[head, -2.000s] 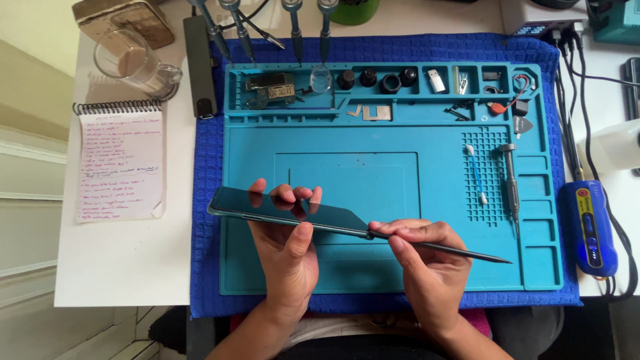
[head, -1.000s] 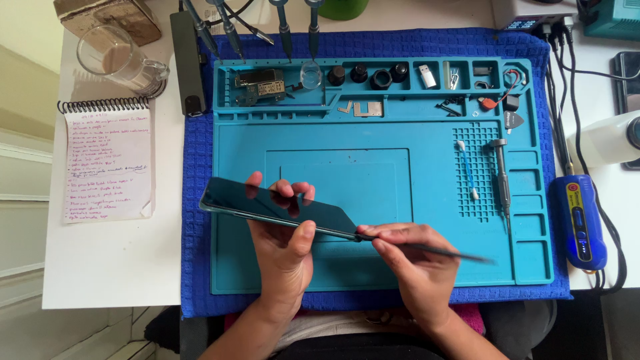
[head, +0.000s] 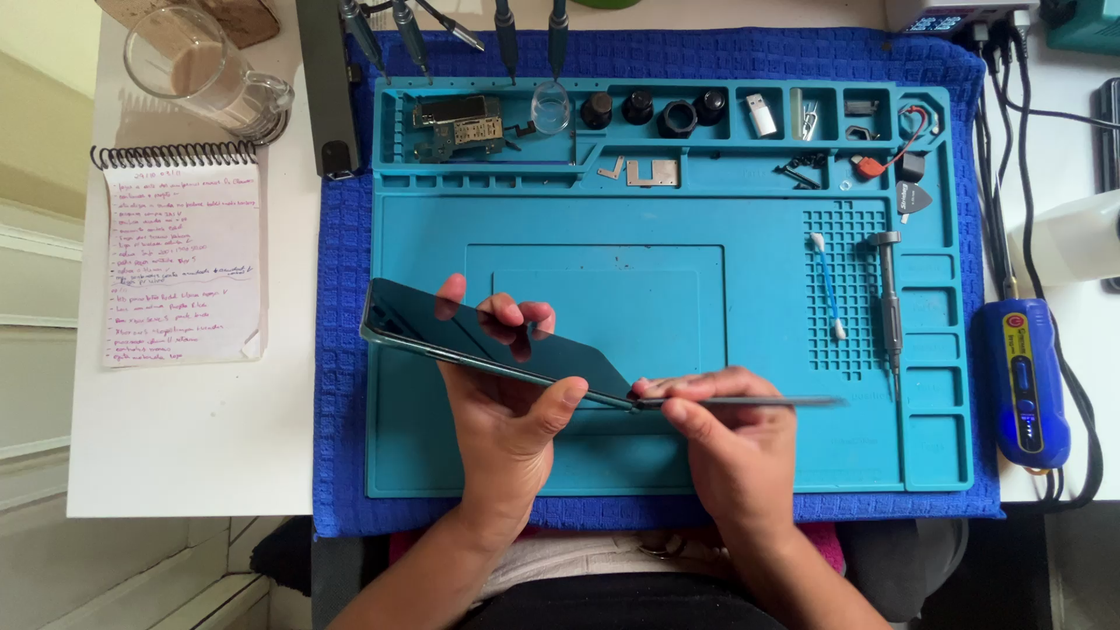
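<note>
My left hand (head: 507, 402) grips a smartphone (head: 499, 346) by its long edges, tilted above a teal silicone repair mat (head: 814, 446). The phone's dark glossy face reflects the fingers. In my right hand (head: 735, 420) is a thin dark pointed tool (head: 779, 402), held nearly level. Its inner end meets the phone's lower right corner; the exact contact is hidden by the fingertips. A precision screwdriver (head: 889, 306) and a cotton swab (head: 828, 287) lie on the mat to the right of my hands.
Phone circuit boards (head: 459, 122), dark nozzles (head: 679, 119) and metal plates (head: 654, 171) fill the mat's upper trays. A spiral notepad (head: 184, 262) and a glass mug (head: 210, 79) are left. A blue handheld device (head: 1022, 385), cables and a translucent bottle (head: 1067, 238) stand right.
The dark tool in my right hand has swung from slanting down to the right to nearly level. My left hand keeps its hold on the phone.
</note>
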